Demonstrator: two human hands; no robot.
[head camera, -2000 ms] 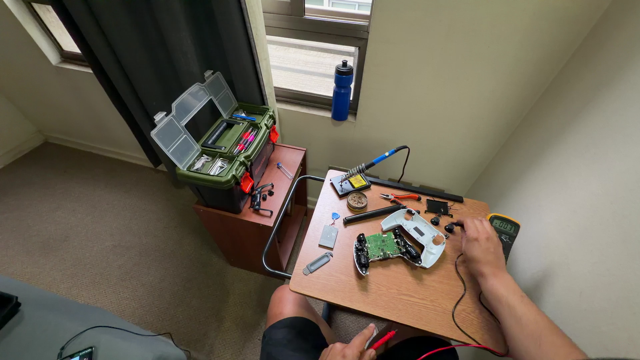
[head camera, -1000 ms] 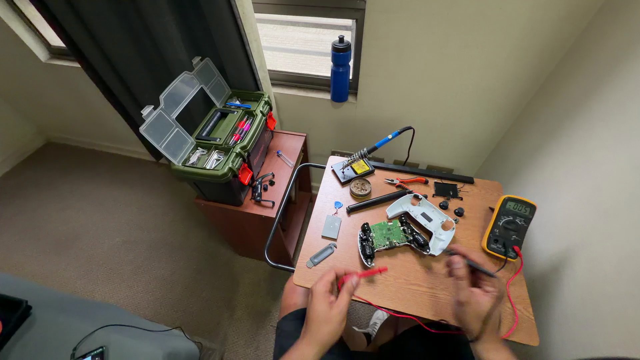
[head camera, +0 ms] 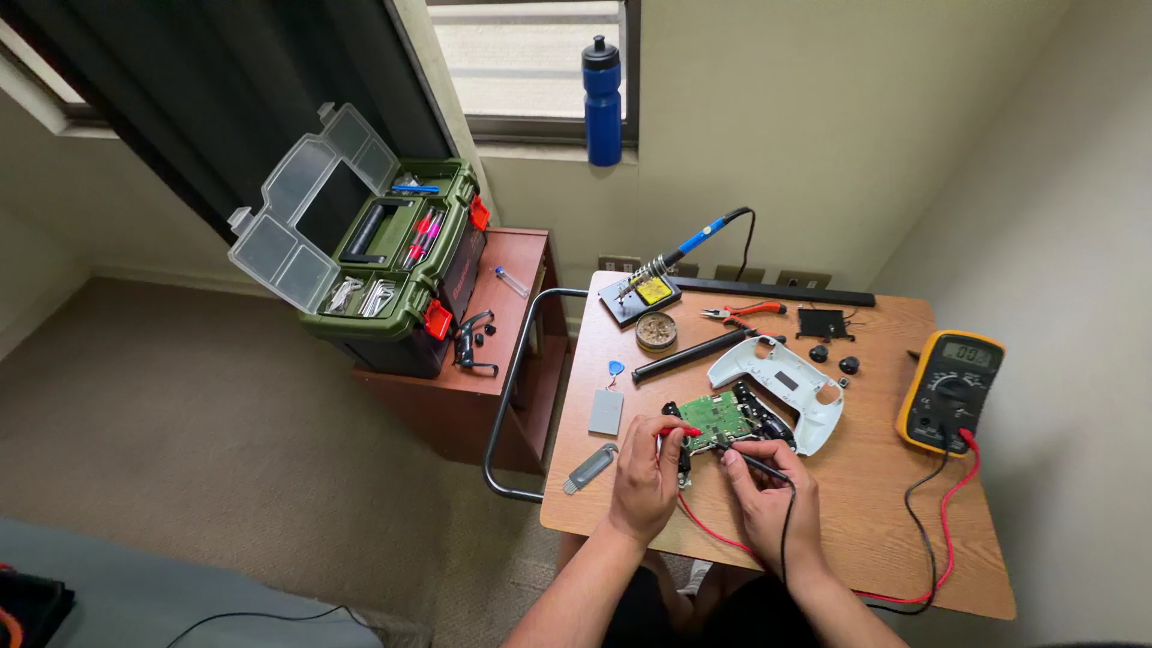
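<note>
My left hand (head camera: 646,477) grips a red multimeter probe (head camera: 681,432) at the left part of a game controller's green circuit board (head camera: 715,417). In my right hand (head camera: 776,504) is the black probe (head camera: 754,463), its tip at the board's lower edge. Whether either tip touches metal is too small to tell. The white controller shell (head camera: 814,409) lies just behind and to the right. A yellow-edged digital multimeter (head camera: 951,391) stands at the table's right side, its display lit, with the red and black leads plugged in.
On the wooden table (head camera: 864,504) are a soldering iron (head camera: 693,243) in its stand, a solder-tip cleaner tin (head camera: 656,332), pliers (head camera: 756,309), a battery (head camera: 606,412), a grey brush (head camera: 590,469) and two thumbstick caps. An open green toolbox (head camera: 396,243) sits left on a cabinet. A blue bottle (head camera: 603,103) stands on the sill.
My right hand has come from the table's right side to the board, now with the black probe. My left hand has risen from my lap to the board with the red probe.
</note>
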